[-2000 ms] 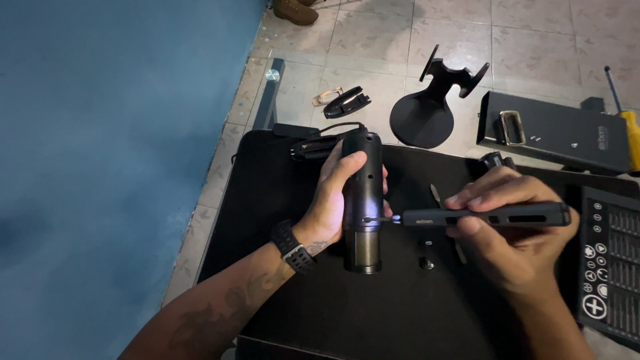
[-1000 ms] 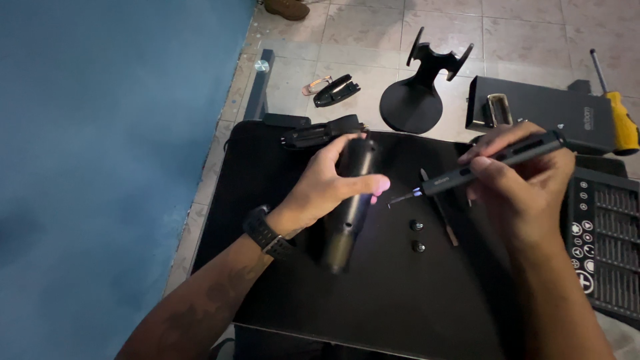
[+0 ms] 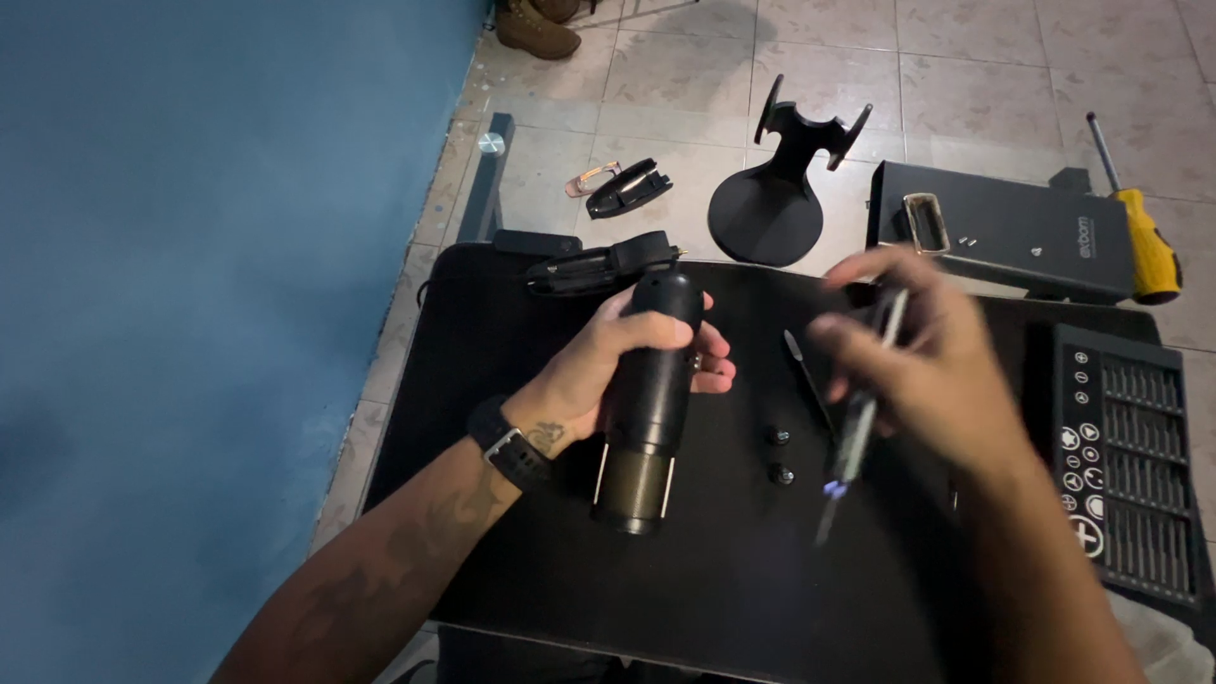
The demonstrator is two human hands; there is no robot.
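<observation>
My left hand (image 3: pixel 632 356) is wrapped around a black cylindrical device (image 3: pixel 655 380), whose lower end has a translucent, brownish section. In my right hand (image 3: pixel 912 351) is a pen-shaped electric screwdriver (image 3: pixel 864 418), blurred, its lit tip and bit angled down toward the black table. Between the hands lie two small dark knobs or caps (image 3: pixel 780 435) and a thin metal pry tool (image 3: pixel 806 375). Beyond my left hand rests an opened black housing part (image 3: pixel 594 269) at the table's rear edge. What the far side of the device looks like is hidden.
A bit case (image 3: pixel 1145 465) lies at the right. Behind the table are a black stand (image 3: pixel 784 190), a dark box (image 3: pixel 1016 228) bearing small screws and a metal-rimmed part (image 3: pixel 926 223), a yellow-handled screwdriver (image 3: pixel 1149 247) and black shell pieces (image 3: pixel 627 188). A blue wall (image 3: pixel 209 237) borders the left.
The screwdriver's tip was at the device two seconds ago; it is now apart from it and points down. The device has turned in my left hand, which still holds it.
</observation>
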